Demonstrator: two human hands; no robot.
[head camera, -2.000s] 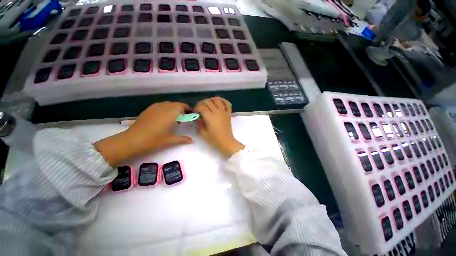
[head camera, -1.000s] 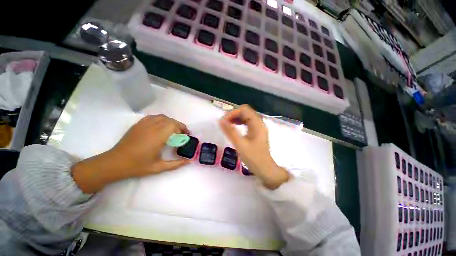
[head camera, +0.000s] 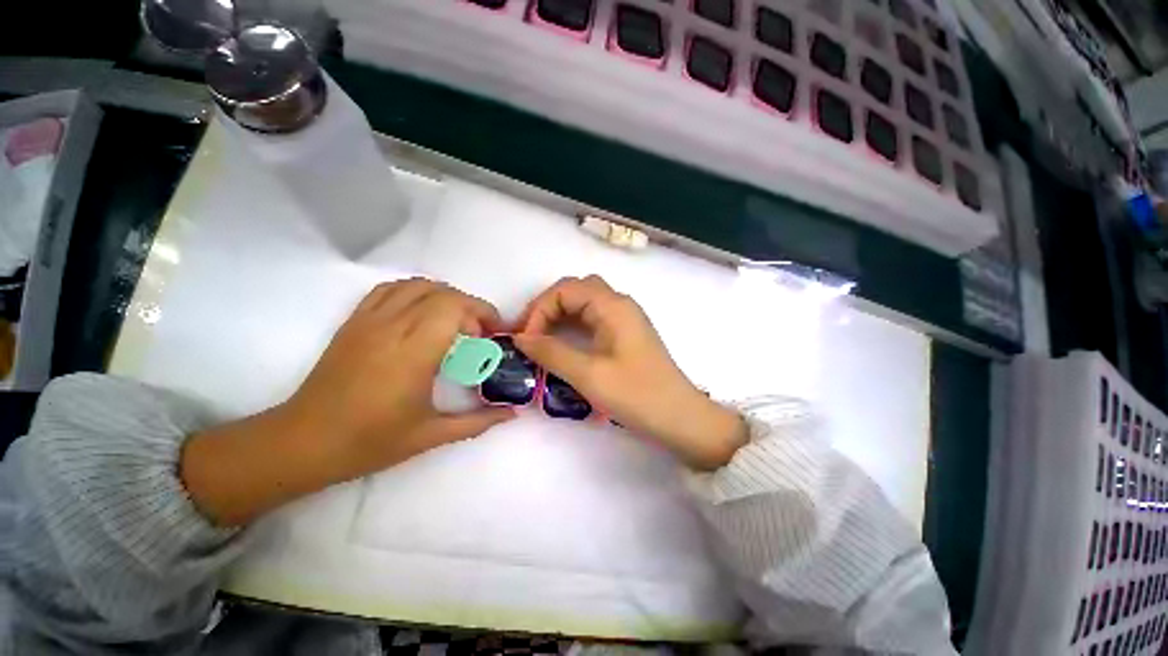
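Observation:
A short row of smartwatch bodies with dark screens and pink rims lies on the white work sheet (head camera: 512, 513). The leftmost watch body (head camera: 511, 377) is between my hands, and another (head camera: 565, 399) is beside it. My left hand (head camera: 384, 372) holds a mint-green hand tool (head camera: 471, 361) by its fingers, with the thumb at the watch's lower edge. My right hand (head camera: 621, 365) has its fingertips together at the upper edge of the leftmost watch; whether they pinch anything is hidden. It covers most of the row's right part.
A translucent solvent bottle (head camera: 327, 167) with a metal top stands at left. A parts box (head camera: 71, 192) is at far left. A white watch tray (head camera: 717, 128) spans the far side, a second (head camera: 1044, 500) is at right. A small white piece (head camera: 615, 232) and glossy film (head camera: 801, 278) are at the sheet's far edge.
The view has turned left and moved closer. My right hand, raised over the row a second ago, has come left and down to the leftmost watch. My left hand keeps the mint-green tool.

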